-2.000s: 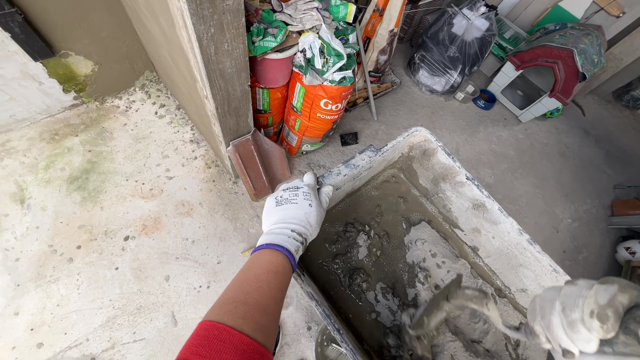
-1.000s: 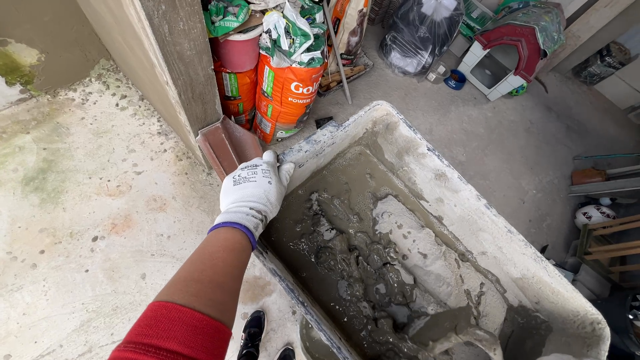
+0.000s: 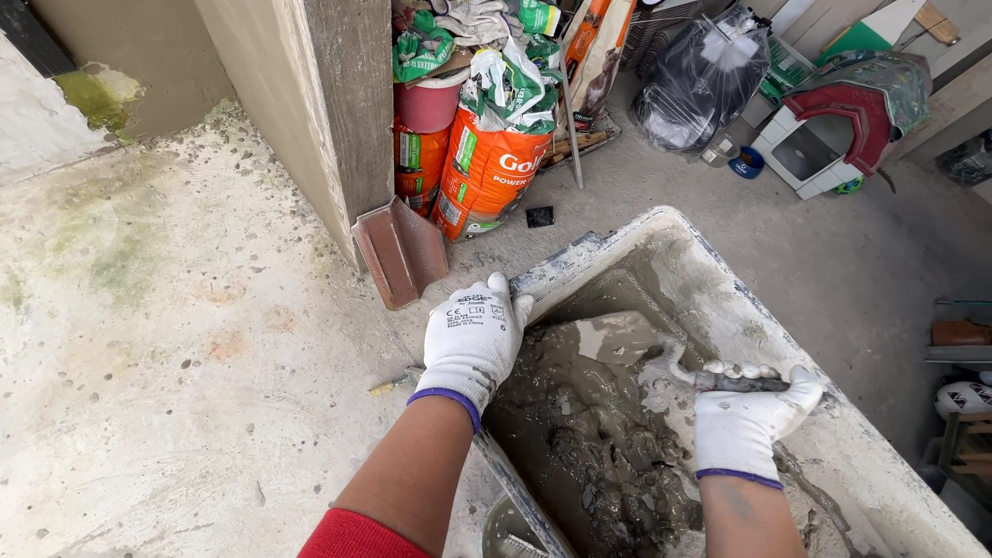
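Note:
My left hand (image 3: 477, 329), in a white coated work glove, grips the near left corner of the rim of a mortar tub (image 3: 744, 310). In my right hand (image 3: 744, 403), gloved alike, is the dark handle of a trowel (image 3: 620, 339). Its blade, smeared with grey mortar, lies on the wet mix toward the tub's far left end. Wet mortar (image 3: 612, 457) covers much of the bottom, lumpy in the middle, with a paler patch on the right. The fingers of both gloves are curled.
A reddish-brown clay piece (image 3: 401, 252) leans by the pillar (image 3: 353, 101), beside orange bags (image 3: 496, 167). Farther back are a black plastic bag (image 3: 701, 85), a blue bowl (image 3: 747, 163) and a small pet house (image 3: 821, 139). A round container (image 3: 511, 527) stands below the tub's left side.
My right hand, out of view one second ago, is back in view with the trowel, whose blade has moved to the tub's far end. My left hand stays on the rim.

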